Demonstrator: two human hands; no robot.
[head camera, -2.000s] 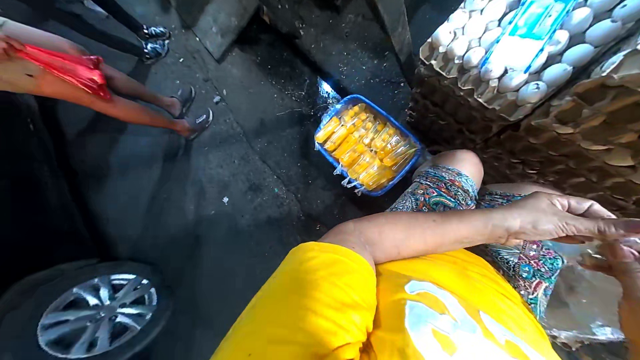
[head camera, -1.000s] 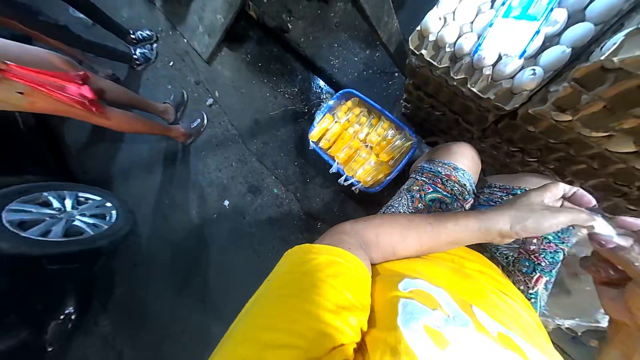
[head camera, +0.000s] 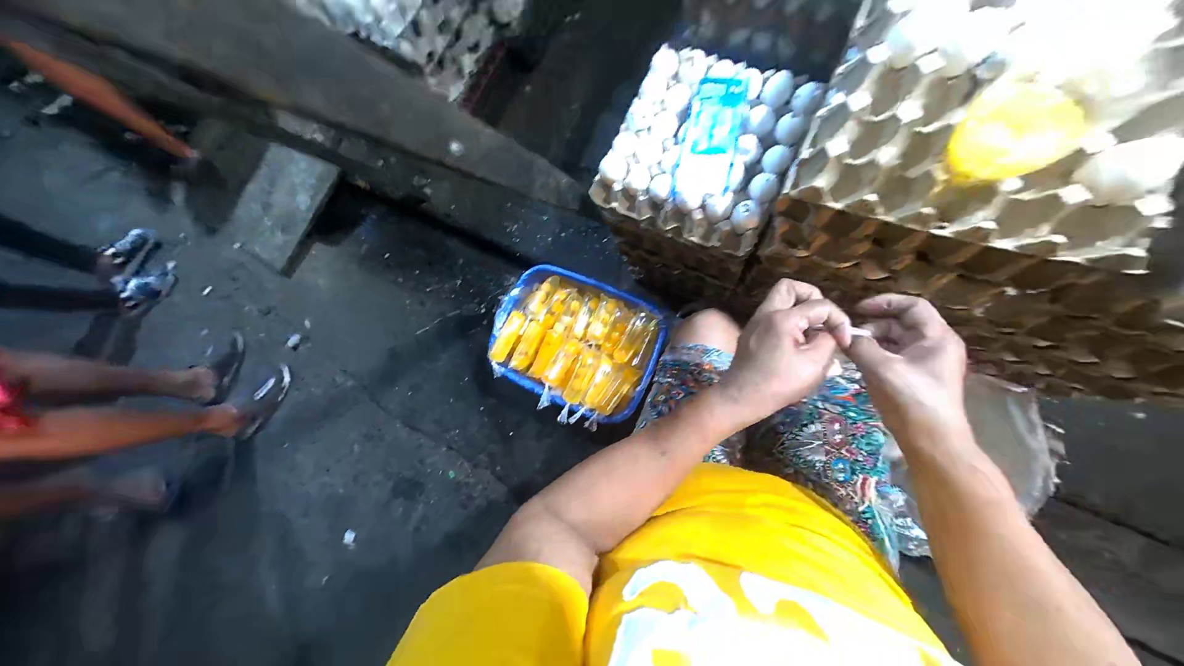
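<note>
My left hand (head camera: 786, 347) and my right hand (head camera: 911, 361) meet above my lap, their fingertips pinching a small whitish piece (head camera: 860, 332), perhaps thin plastic. Most of it is hidden by the fingers. Below them lies patterned cloth over my knees. On the ground to the left of my knee stands a blue plastic basket (head camera: 653, 370) filled with yellow food pieces in clear plastic bags (head camera: 555, 361). A clear plastic bag or sheet (head camera: 1008, 444) lies beside my right forearm.
Ahead are stacked egg trays (head camera: 925, 287), with white eggs (head camera: 777, 139) and a blue-and-white packet (head camera: 717, 116) on top. A yellow bag or balloon-like thing (head camera: 1017, 129) rests on the right stack. People's legs (head camera: 139, 402) are at left; a concrete block (head camera: 277, 199) lies beyond.
The view has swung toward the right and ahead, bringing both hands and more egg trays into full view. The car wheel at left is out of view.
</note>
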